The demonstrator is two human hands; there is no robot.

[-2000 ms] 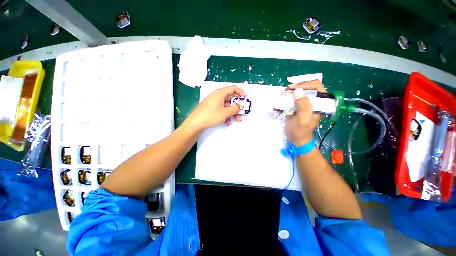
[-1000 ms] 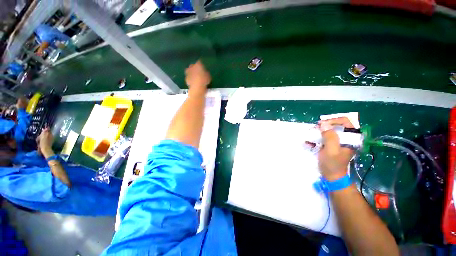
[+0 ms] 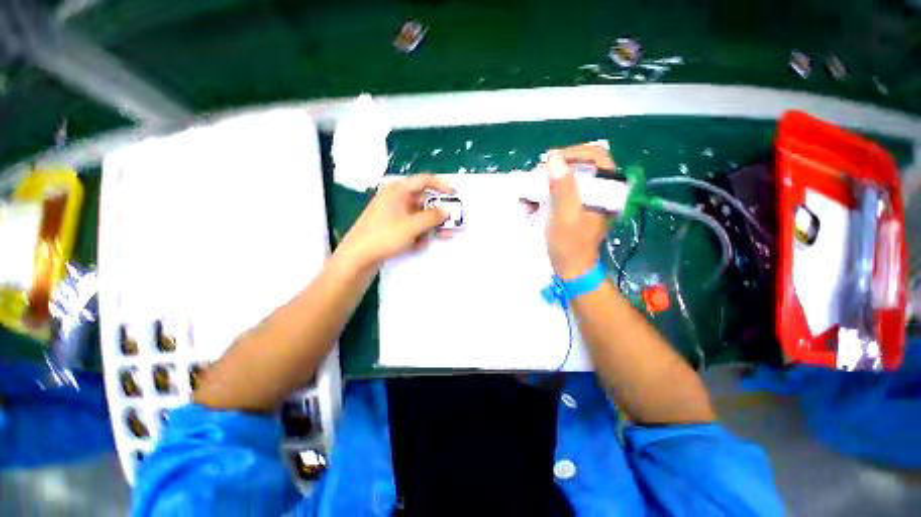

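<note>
My left hand (image 3: 402, 217) holds a small electronic module (image 3: 445, 210) in its fingertips above the left part of the white work paper (image 3: 475, 313). The module is dark-edged with a pale middle. My right hand (image 3: 576, 207) grips the dispensing syringe (image 3: 603, 192) like a pen, its front end towards the module but apart from it. The syringe's green adapter head (image 3: 635, 191) joins a clear air hose (image 3: 697, 213). The syringe tip is blurred. A blue wrist strap (image 3: 579, 284) is on my right wrist.
A white blister tray (image 3: 217, 202) with several modules stands left. A crumpled tissue (image 3: 361, 143) lies beside it. Beyond the pale rail (image 3: 485, 105), modules lie on the green belt (image 3: 505, 50). A red bin (image 3: 793, 252) stands right, a yellow bin (image 3: 67, 207) far left. An orange-red cap (image 3: 656, 298) lies by the hose.
My left hand was empty-looking and reaching over the belt a second ago; it is back above the paper with a module. My right hand still holds the syringe. The camera view has turned back.
</note>
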